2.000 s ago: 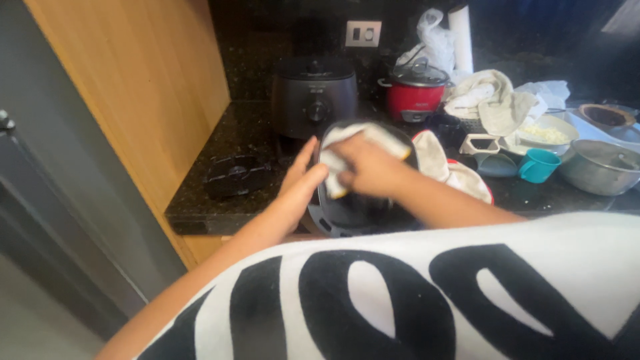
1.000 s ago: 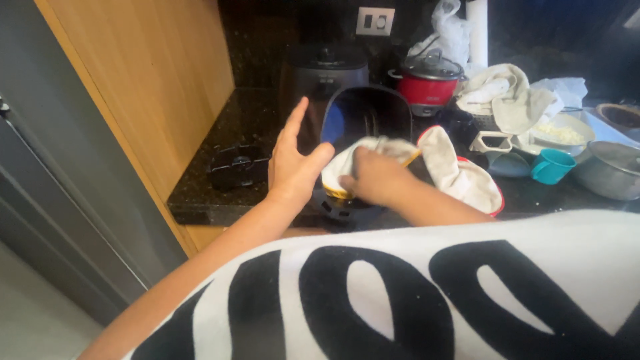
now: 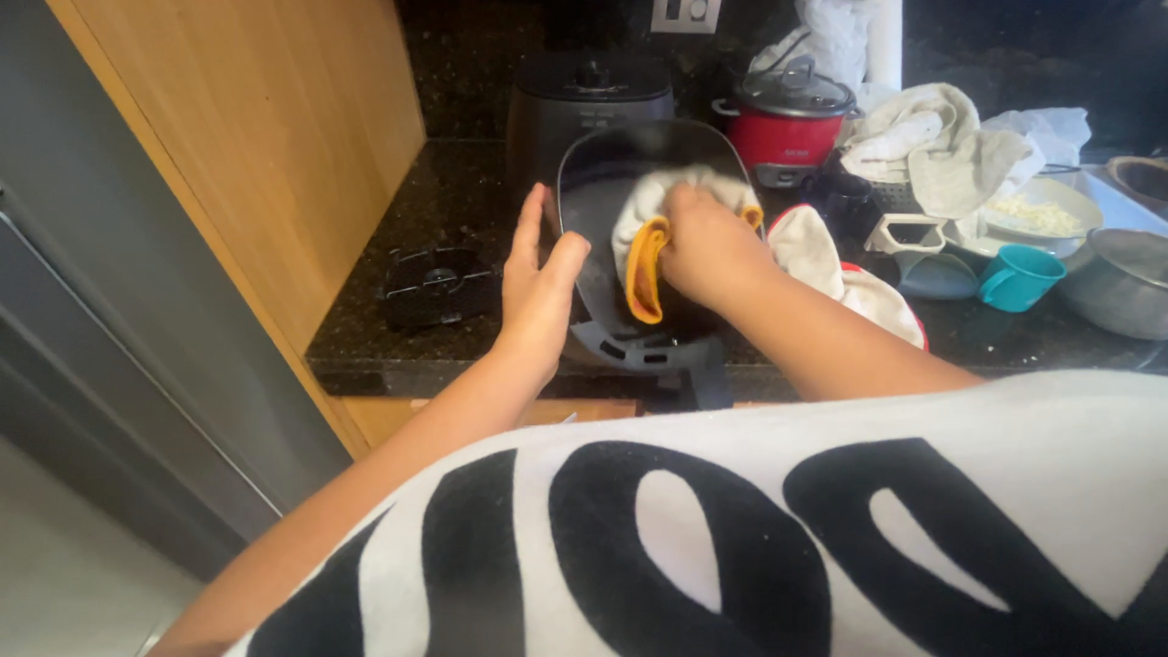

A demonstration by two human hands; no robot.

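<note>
A black air fryer basket is tilted with its opening toward me, in front of the dark air fryer body. My left hand is against the basket's left side, thumb on the rim and fingers along the outside. Inside the basket, my right hand grips a white cloth with a yellow-orange edge, bunched against the basket wall. A black round-centred rack lies on the counter to the left. Right of the basket rests a white cloth with red trim.
A red rice cooker stands behind at right. Further right are a teal cup, a metal pot, a bowl with pale shredded food and a beige cloth. A wooden panel borders the dark counter on the left.
My right hand has moved the cloth deeper into the basket, off the near rim where it was one second ago. My left hand remains at the basket's left side.
</note>
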